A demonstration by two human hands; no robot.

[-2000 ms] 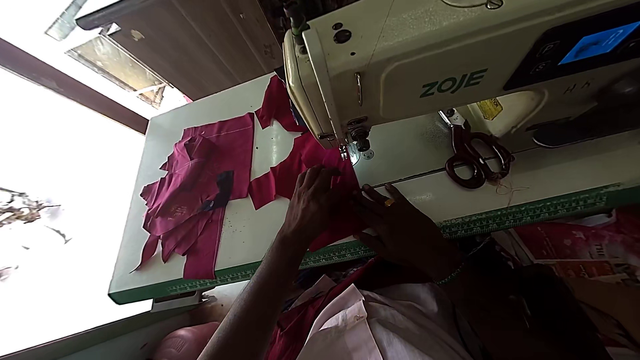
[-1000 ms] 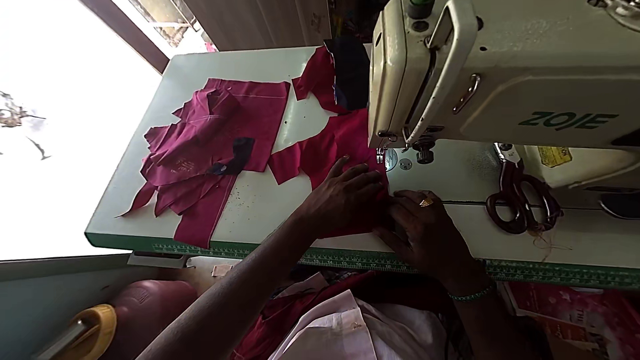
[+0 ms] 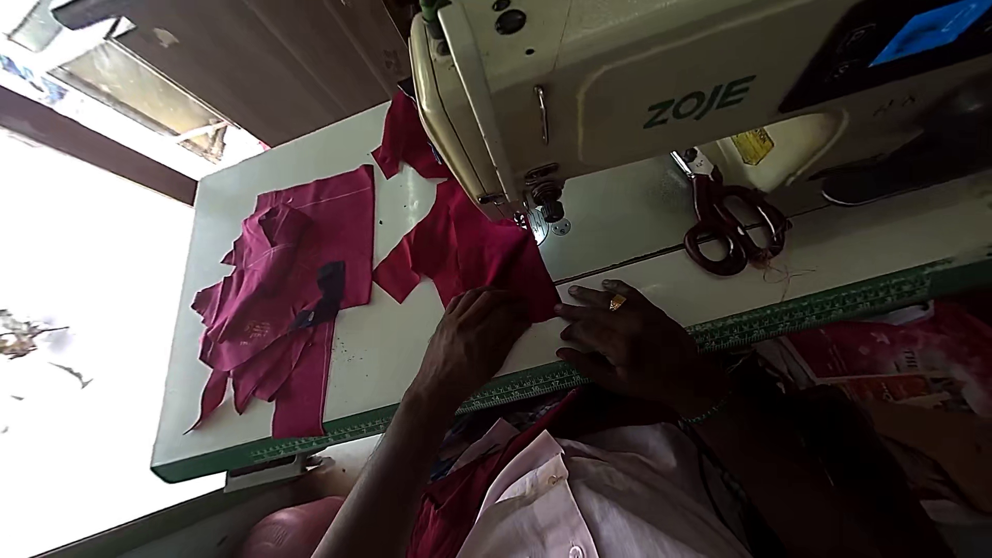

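A maroon fabric piece (image 3: 496, 260) lies on the sewing machine table, its upper part under the needle and presser foot (image 3: 527, 221). My left hand (image 3: 477, 337) is on its lower edge, fingers together and curled over the cloth, fingertips partly hidden. At the cloth's lower right corner, my right hand (image 3: 624, 337) rests palm down with fingers apart, its fingertips beside or just touching the edge. It wears a ring. The cream sewing machine head (image 3: 604, 93) is above the cloth. Another maroon piece (image 3: 407, 139) lies behind, partly hidden by the machine.
On the left, a pile of maroon cut pieces (image 3: 267, 287) includes a dark navy scrap (image 3: 332, 287). Maroon-handled scissors (image 3: 717, 213) lie right of the needle, near loose threads (image 3: 783, 271). A green measuring tape strip (image 3: 527, 380) runs along the table's front edge.
My left hand has moved down toward the table's front edge, uncovering more of the cloth below the needle. My right hand's fingers are now spread at the cloth's corner. The view has shifted.
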